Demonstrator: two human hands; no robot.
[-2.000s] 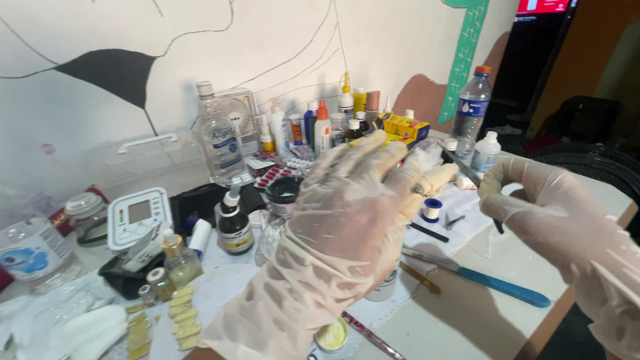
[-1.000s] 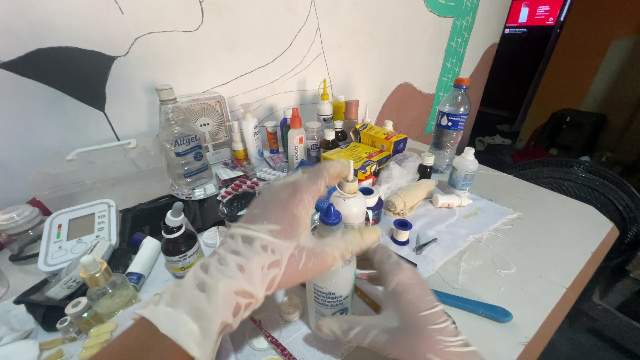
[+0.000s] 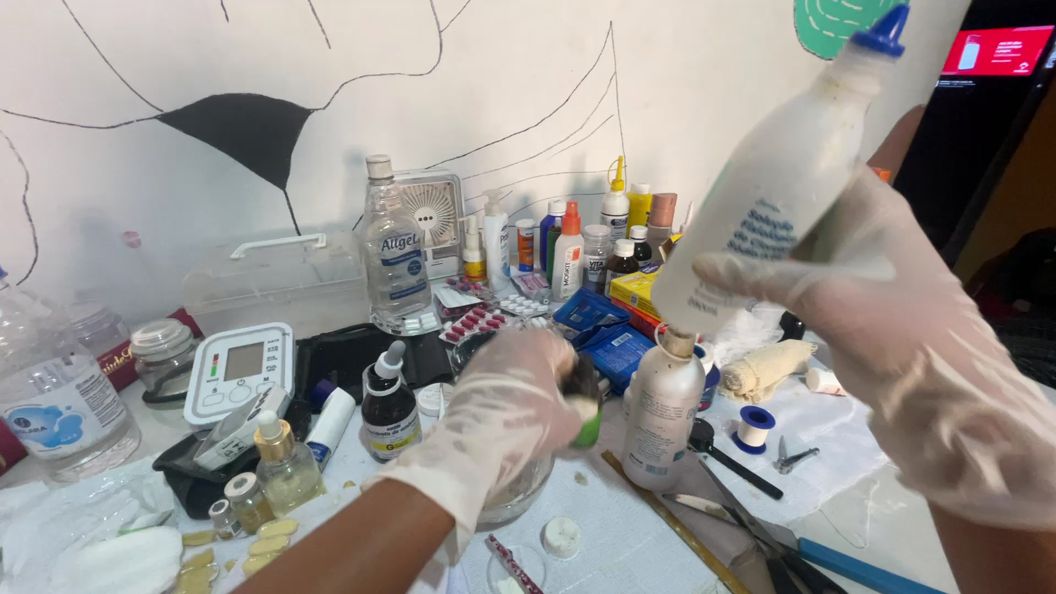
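Both hands wear translucent latex gloves. My right hand (image 3: 866, 272) is closed around a translucent plastic squeeze bottle (image 3: 767, 190) with a blue nozzle cap, raised and tilted over the table at the right. Below its base a second white plastic bottle (image 3: 667, 412) stands on the cloth. My left hand (image 3: 511, 396) is at the middle, with its fingers at a dark and green object (image 3: 586, 404) that is blurred; whether it is gripped is unclear. Under the left hand shows part of a clear glass bowl (image 3: 520, 491). A dark dropper bottle (image 3: 389, 404) stands left of that hand.
A blood pressure monitor (image 3: 239, 371), a large clear gel bottle (image 3: 396, 247), blister packs (image 3: 474, 324) and several bottles line the back. Scissors (image 3: 763, 528), a blue-handled tool (image 3: 858, 568) and a thread spool (image 3: 752, 431) lie at the right. A small serum bottle (image 3: 287, 470) stands left.
The blue-capped bottle, among both hands at the table's middle a second ago, is now raised at the right in my right hand. My left hand has separated from it. The view has shifted.
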